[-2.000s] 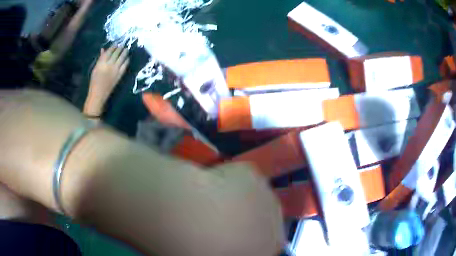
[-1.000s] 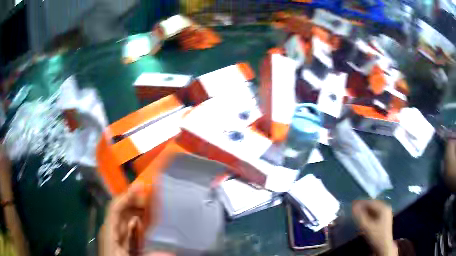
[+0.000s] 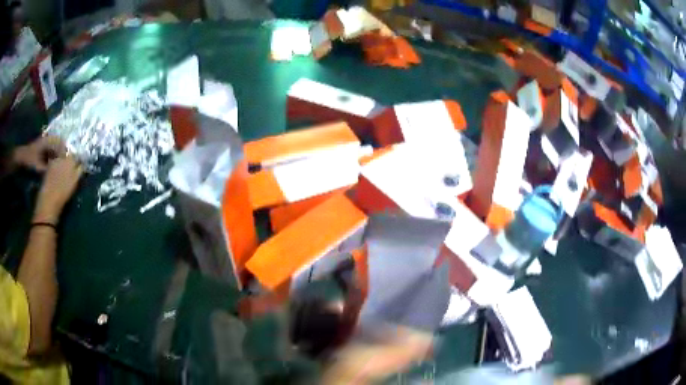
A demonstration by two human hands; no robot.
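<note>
An open carton (image 3: 402,274) with a raised grey flap stands at the lower middle, blurred. My left hand (image 3: 380,357), strongly blurred, is closed around its lower part; the fingers are hard to make out. My right hand (image 3: 568,380) is only a sliver cut off by the bottom edge. A pale, translucent white inner bag (image 3: 504,374) shows beside it, also cut off, and appears held by it. A dark opening shows left of the grey flap.
Orange-and-white cartons (image 3: 320,162) are heaped in the middle. A carton with white wrap (image 3: 207,169) stands left. Leaflets (image 3: 523,327) lie over a dark phone at lower right, near a blue-lidded bottle (image 3: 538,218). A neighbour's hands (image 3: 60,177) are by white stringy pieces (image 3: 113,124).
The view has swung left, so things sit further right. The white bag that lay right of the bottle is gone from there. My right hand has dropped to the bottom edge.
</note>
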